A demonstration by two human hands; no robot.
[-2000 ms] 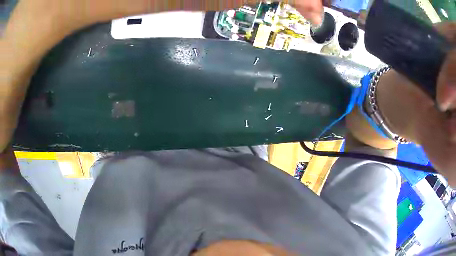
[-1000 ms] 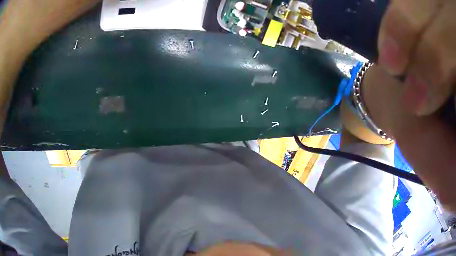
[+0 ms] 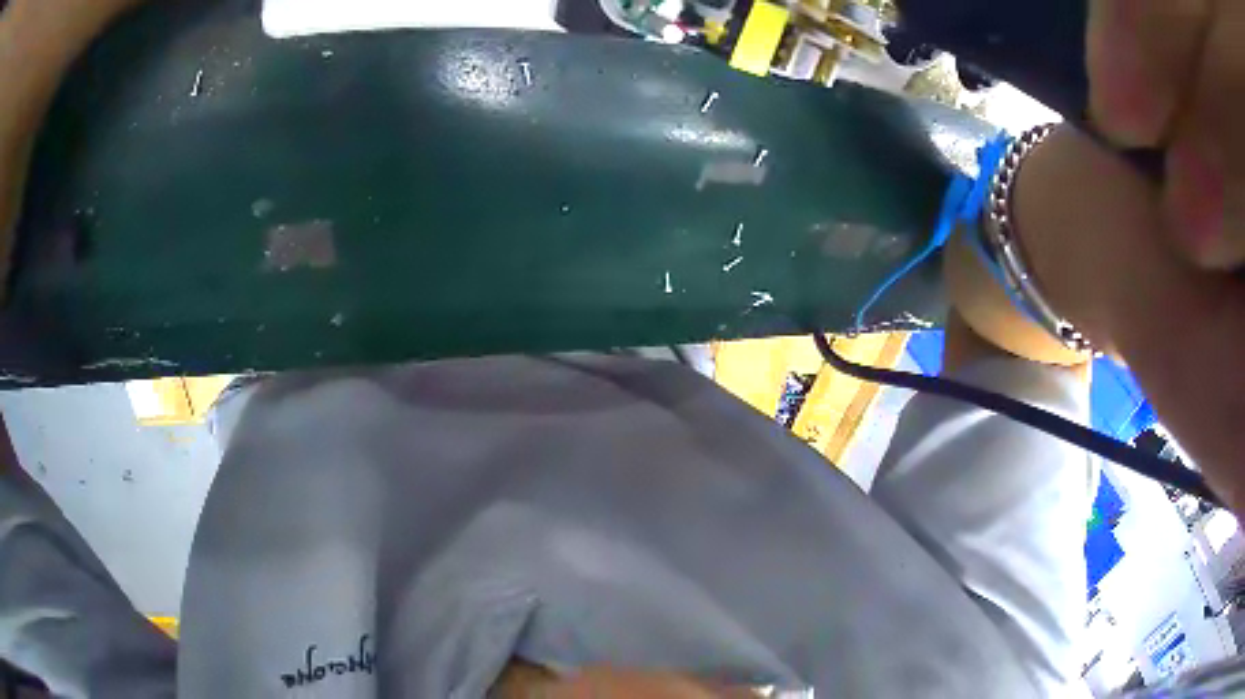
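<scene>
A white plastic housing [image 3: 410,15] is cut off by the top edge. A circuit board module [image 3: 759,37] with a bright yellow block shows at its right part, touching or in the housing; I cannot tell which. My right hand [image 3: 1174,123], at the upper right, grips a thick black electric screwdriver [image 3: 997,41] whose tip is hidden or out of frame. It overlaps the right side of the module. My left hand is out of the picture; only the left forearm shows at the left edge.
Several small screws or pins [image 3: 737,235] lie scattered on the dark green bench [image 3: 478,260]. A blue wrist strap [image 3: 967,198] and a chain bracelet are on my right wrist. A black cord [image 3: 1010,406] runs below it, over my lap.
The view has shifted, so the housing sits higher and more is cut off. The left fingers seen at the module two seconds ago are gone. The screwdriver has moved left over the module's right side.
</scene>
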